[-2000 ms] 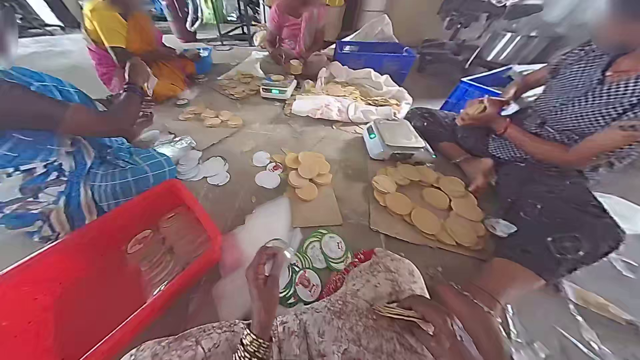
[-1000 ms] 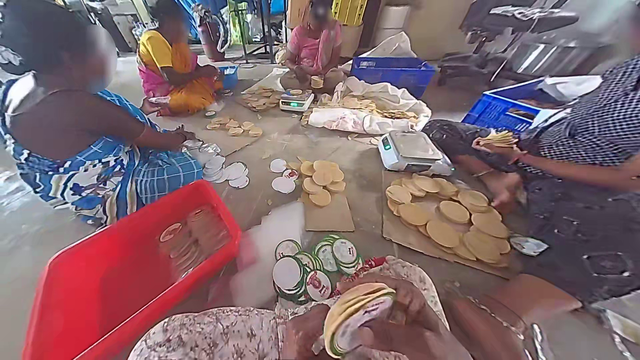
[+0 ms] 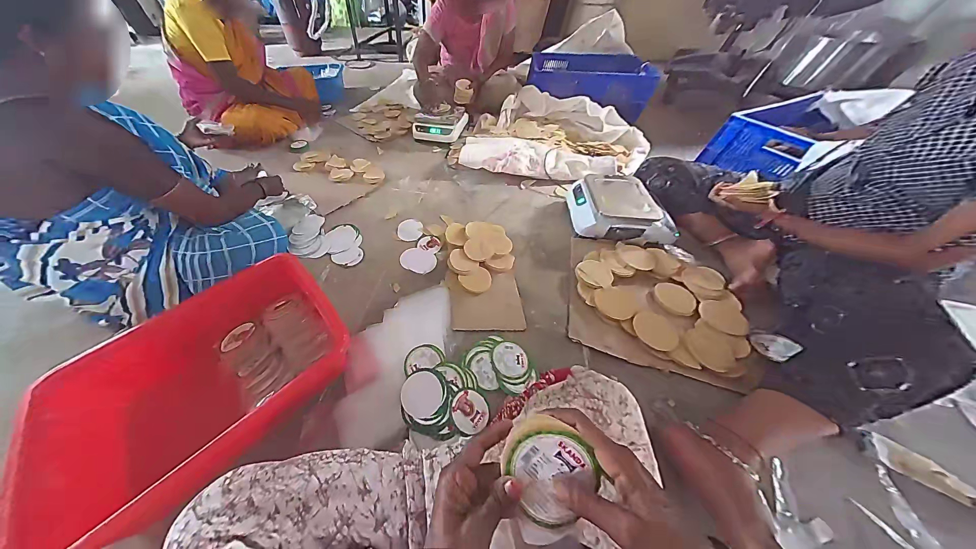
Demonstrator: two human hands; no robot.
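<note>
Both hands hold one stack of flat tan discs topped by a round printed label with a green rim (image 3: 550, 476), low in the view over my lap. My left hand (image 3: 480, 488) grips its left edge, and my right hand (image 3: 610, 488) grips its right side with the thumb on the label. Just beyond lie loose piles of round green-rimmed labels (image 3: 450, 393). Tan discs (image 3: 479, 248) sit on a small cardboard piece (image 3: 488, 305), with white round labels (image 3: 418, 260) beside them. More tan discs (image 3: 656, 328) cover a larger cardboard sheet (image 3: 610, 343) at right.
A red tub (image 3: 114, 427) holding packed discs stands at left. Digital scales (image 3: 619, 207), a white sack (image 3: 526, 156) and blue crates (image 3: 595, 80) lie farther off. Several people sit around; a co-worker's hand (image 3: 747, 198) at right holds a disc stack. Clear plastic (image 3: 396, 358) lies beside the tub.
Two seconds ago my hands were apart, the left by the green-rimmed labels, the right holding tan discs. Now they are together on the stack with its label facing up.
</note>
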